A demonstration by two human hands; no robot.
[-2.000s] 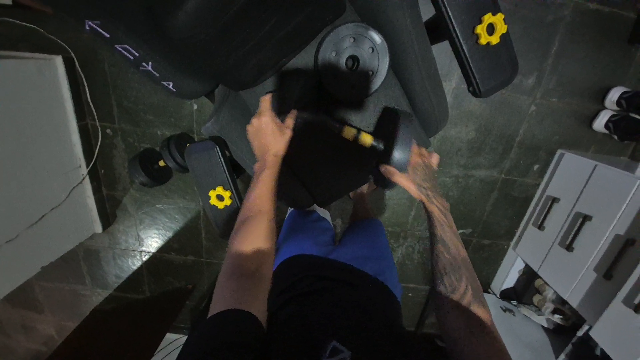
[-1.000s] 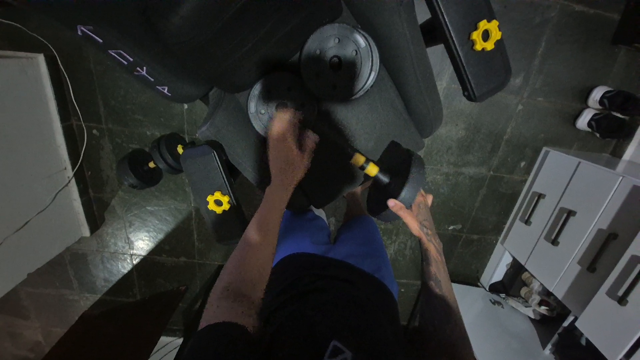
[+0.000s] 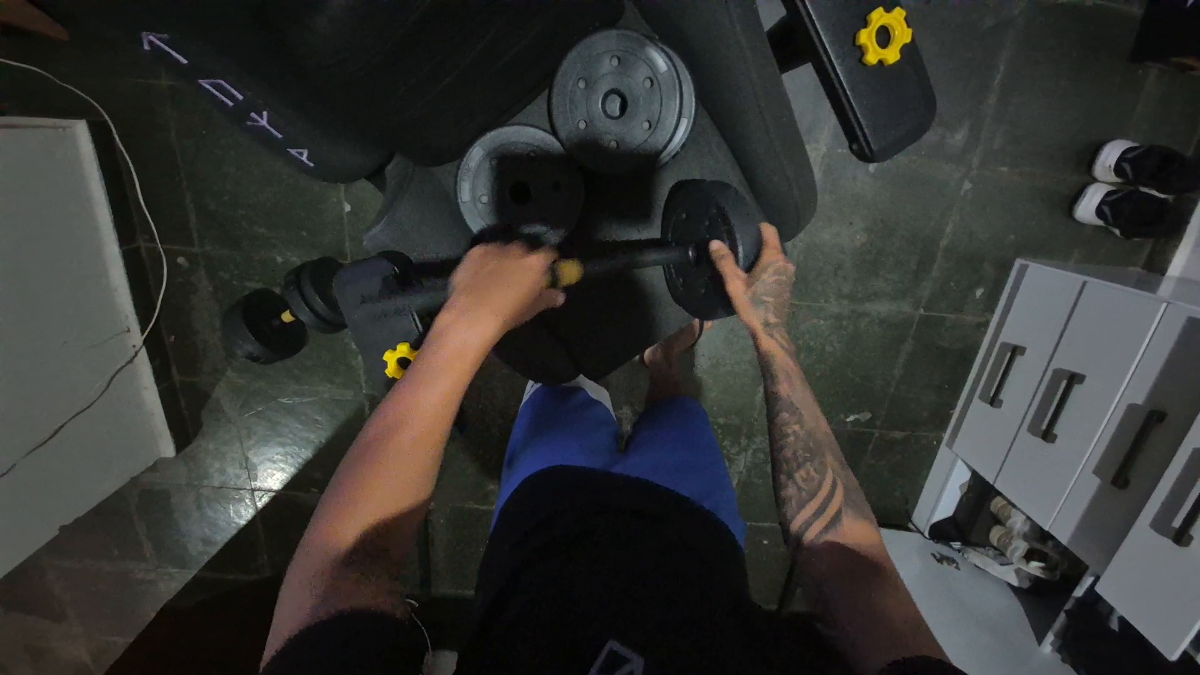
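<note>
My right hand grips the edge of a black weight plate mounted on a dark bar. Around the bar's other part closes my left hand, just left of a blurred yellow collar. Whatever sits under the left palm is hidden. The bar lies roughly level across the view, above a dark padded bench. Beyond it, a loose round weight plate rests on the bench, partly in shadow. Beside that lies a larger grey plate, apparently stacked on another.
A dumbbell stands on the tiled floor at left, near a black pad with a yellow star knob. Another pad is at upper right. A grey drawer cabinet stands right, sneakers beyond. A white panel is left.
A second ago my left hand was over the smaller plate on the bench; now it is on the bar. The bar has swung to nearly level, my right hand still on its plate end.
</note>
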